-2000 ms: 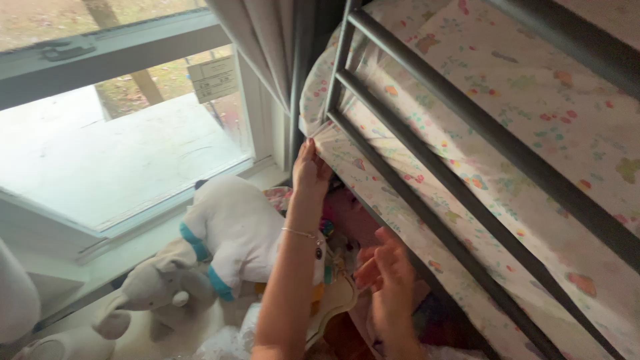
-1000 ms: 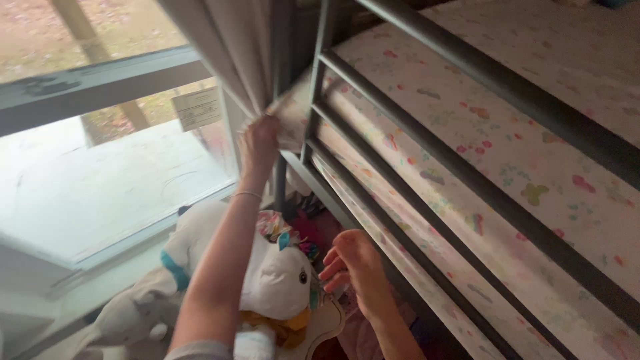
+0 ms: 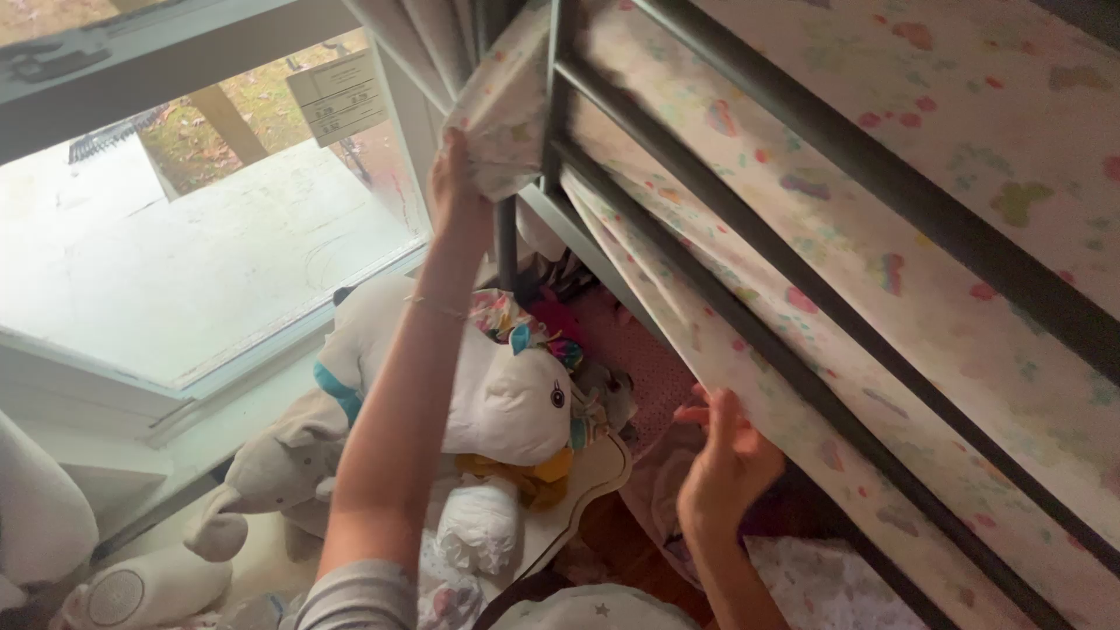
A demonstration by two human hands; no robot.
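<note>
A patterned fitted sheet [image 3: 875, 254] covers the mattress behind dark metal bed rails. My left hand [image 3: 461, 188] grips a gathered corner of this sheet, which is pulled outside the rail's end post toward the curtain. Lower right, my right hand [image 3: 731, 464] pinches the sheet's lower edge, which hangs out beneath the bottom rail over the side of the metal frame. Between the two hands that edge runs slack, with folds. The mattress corner is hidden behind the post and the cloth.
A window [image 3: 219, 236] and a grey curtain [image 3: 411, 44] are at the left. Below lie a white unicorn plush [image 3: 516, 402], a grey elephant plush [image 3: 280, 464], a white cylindrical device [image 3: 149, 591] and a scalloped white tabletop [image 3: 604, 464]. The metal bed post [image 3: 506, 249] stands beside the curtain.
The sheet corner has come outward past the end post, held by my left hand. My right hand, free of the sheet in both earlier frames, now has hold of its lower edge.
</note>
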